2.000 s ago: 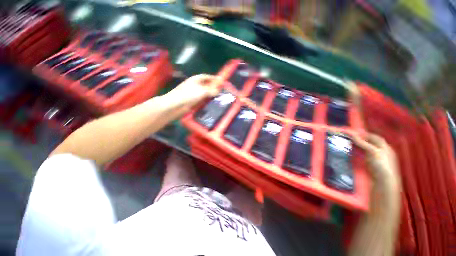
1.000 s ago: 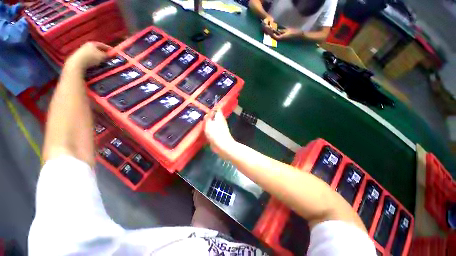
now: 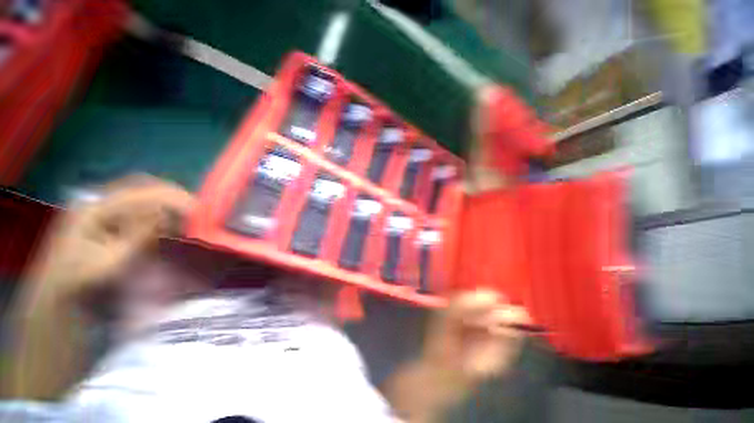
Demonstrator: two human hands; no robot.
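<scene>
The view is strongly blurred. A red foam tray [image 3: 355,194] with two rows of black phone bodies [image 3: 310,219] lies in front of me, their white labels towards the far side. My left hand [image 3: 132,227] is at the tray's near left corner, fingers bent; whether it touches or grips the tray is too blurred to tell. My right hand [image 3: 484,335] is at the near edge, where the tray meets a row of stacked red foam trays [image 3: 550,256]. Its fingers look bent, but its grip cannot be made out.
Another red tray stack [image 3: 62,74] stands at the upper left, with phones at its top. The dark green bench [image 3: 397,66] with a pale strip runs behind the tray. A further red piece [image 3: 508,132] is at the back right. Grey floor shows near me.
The view has swung right. My hands have left the left-hand stack, where they held a phone-filled tray. The right-hand phone tray now lies centrally, with my hands by its near side.
</scene>
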